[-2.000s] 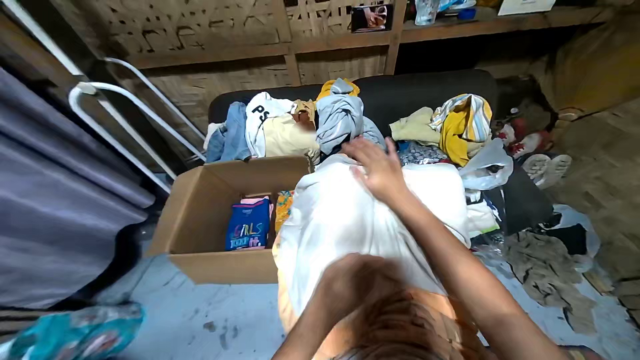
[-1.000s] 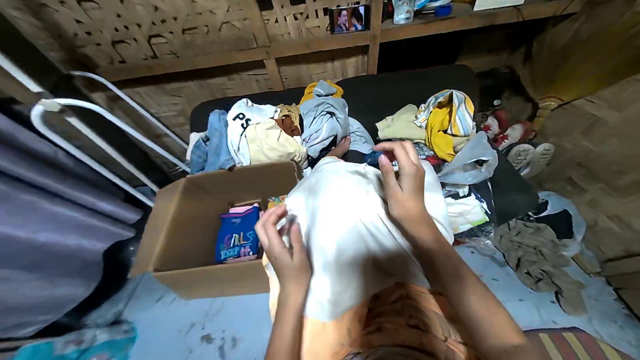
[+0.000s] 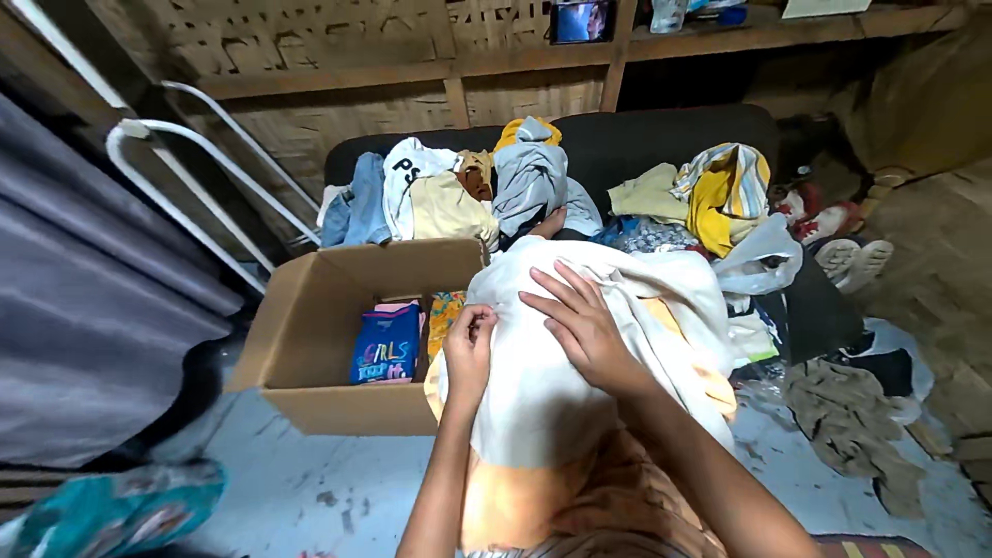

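Observation:
A white cloth garment (image 3: 527, 372) lies spread over my lap, with peach fabric showing at its edges. My left hand (image 3: 471, 341) pinches the garment's left edge between thumb and fingers. Flat on the cloth's upper middle rests my right hand (image 3: 585, 325), its fingers spread. Left of the lap, an open cardboard box (image 3: 349, 407) holds a folded blue garment with colored lettering (image 3: 385, 343) and a yellow-orange patterned cloth (image 3: 445, 316).
Behind is a black couch (image 3: 666, 132) bearing piled clothes (image 3: 453, 205) and a yellow garment (image 3: 709, 217). A plastic bag (image 3: 763, 260) and brown cloth (image 3: 845, 422) are at right. White metal rails (image 3: 186, 136) and a gray curtain (image 3: 85, 287) stand left.
My right hand has gone from raised, curled fingers to lying flat on the white cloth. The fingers of my left hand have closed on the cloth's left edge.

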